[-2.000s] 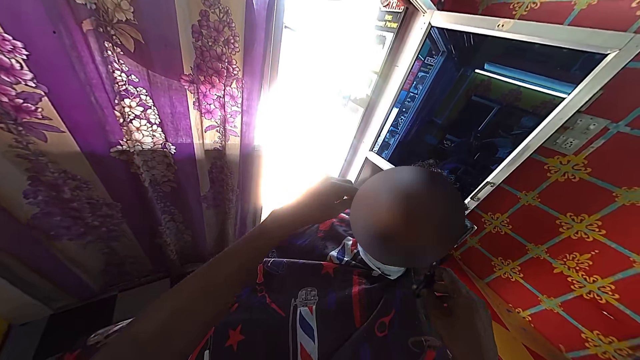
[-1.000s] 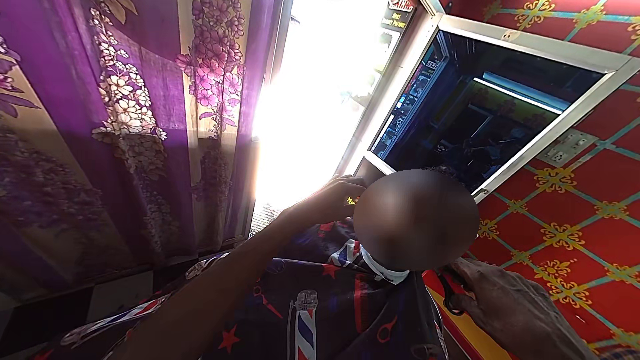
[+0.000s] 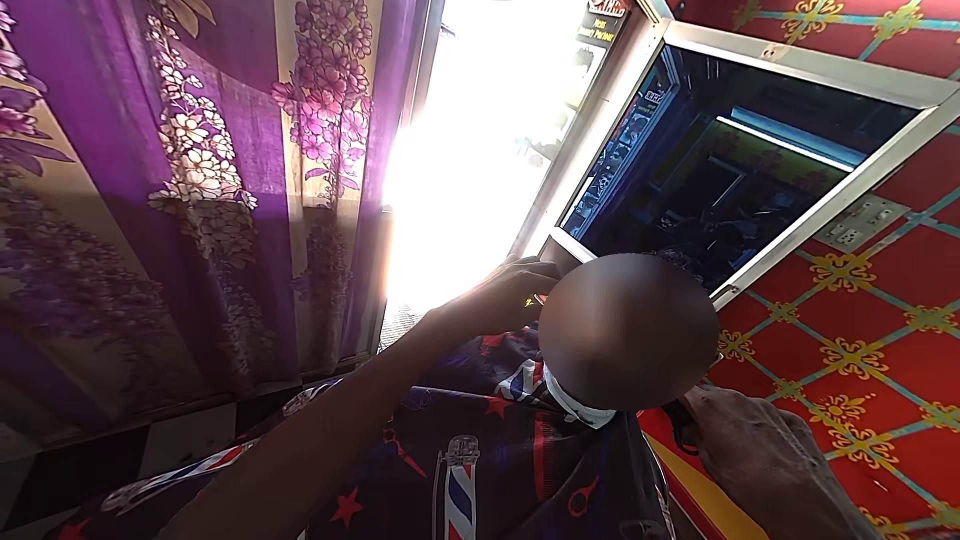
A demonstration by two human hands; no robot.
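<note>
A seated person wears a dark barber cape (image 3: 487, 465) printed with poles, stars and scissors, with a white neck strip (image 3: 577, 397) at the collar. The head (image 3: 630, 330) is blurred. My left hand (image 3: 510, 296) is against the left side of the head, fingers bent; a small bright yellow-green spot shows by them, and whether they grip anything is unclear. At the lower right of the head, my right hand (image 3: 757, 442) grips a black looped handle (image 3: 681, 427), seemingly of scissors; the rest of that tool is hidden behind the head.
A purple floral curtain (image 3: 225, 187) hangs at left beside a bright doorway (image 3: 465, 165). A framed mirror (image 3: 750, 157) stands behind the person. A switch and socket plate (image 3: 862, 223) is on the red patterned wall (image 3: 862, 315) at right. Dark and light floor tiles (image 3: 187, 435) show below the curtain.
My right hand has moved from in front of the cape near the neck outward to the right of the head, where the black handle shows. My left hand stays at the head's left side.
</note>
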